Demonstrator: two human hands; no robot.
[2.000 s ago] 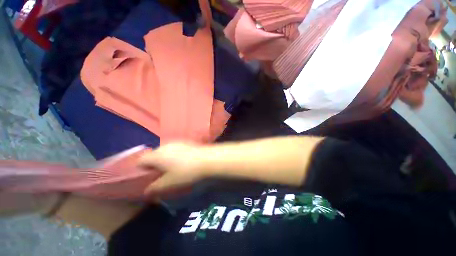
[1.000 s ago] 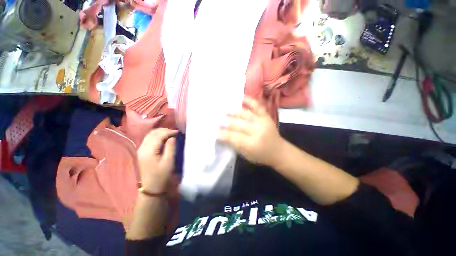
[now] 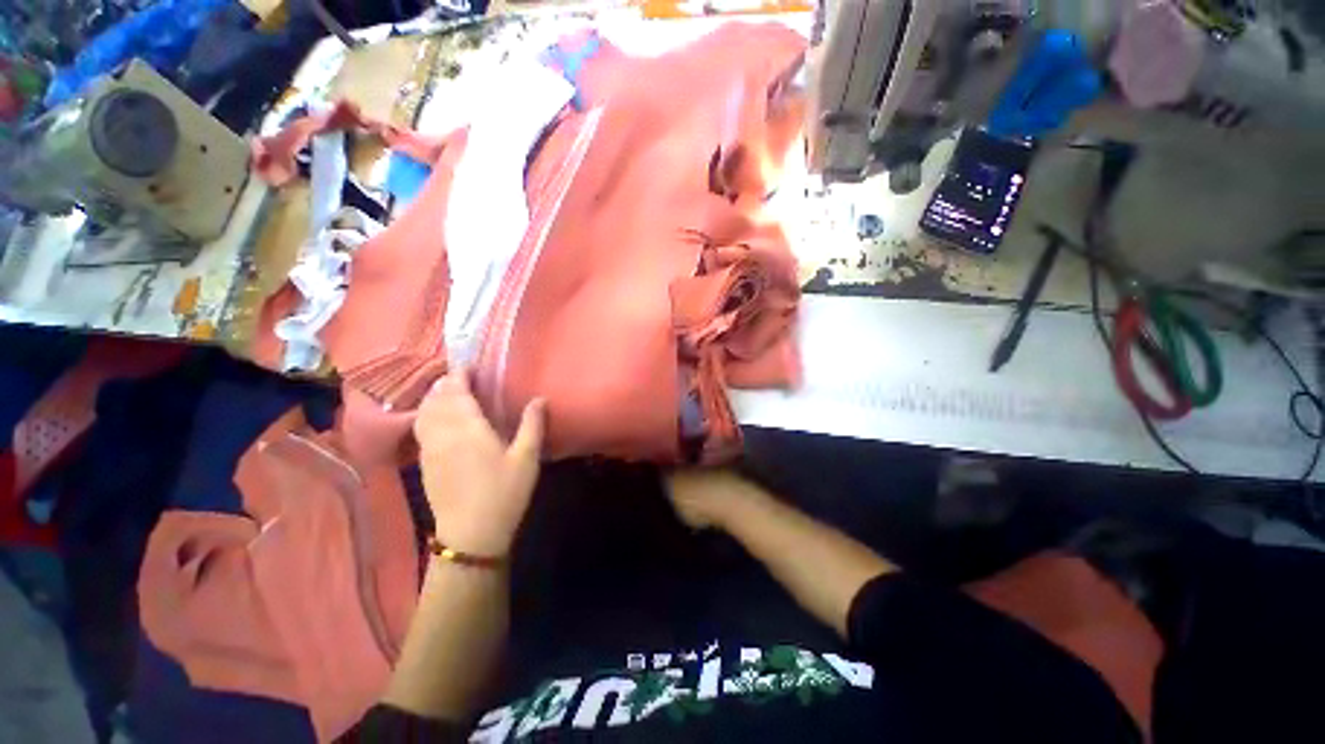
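A thick layered stack of salmon fabric panels lies on the white machine table and overhangs its front edge. A narrow white piece lies along its left part, its near end at my left hand. My left hand grips the stack's near left edge, thumb apart on the fabric. My right hand is at the near right corner, low beside the hanging edge; its fingers are partly hidden and blurred. A rolled salmon bundle sits at the stack's right side.
Salmon pieces lie on dark blue cloth at left. White scraps lie left of the stack. A phone, a thin dark stick and red-and-green-handled scissors lie right. Sewing machines stand at left and upper right.
The wide white piece no longer covers the stack's middle; salmon fabric shows there. My right hand has moved from on top of the white piece to the stack's near right corner.
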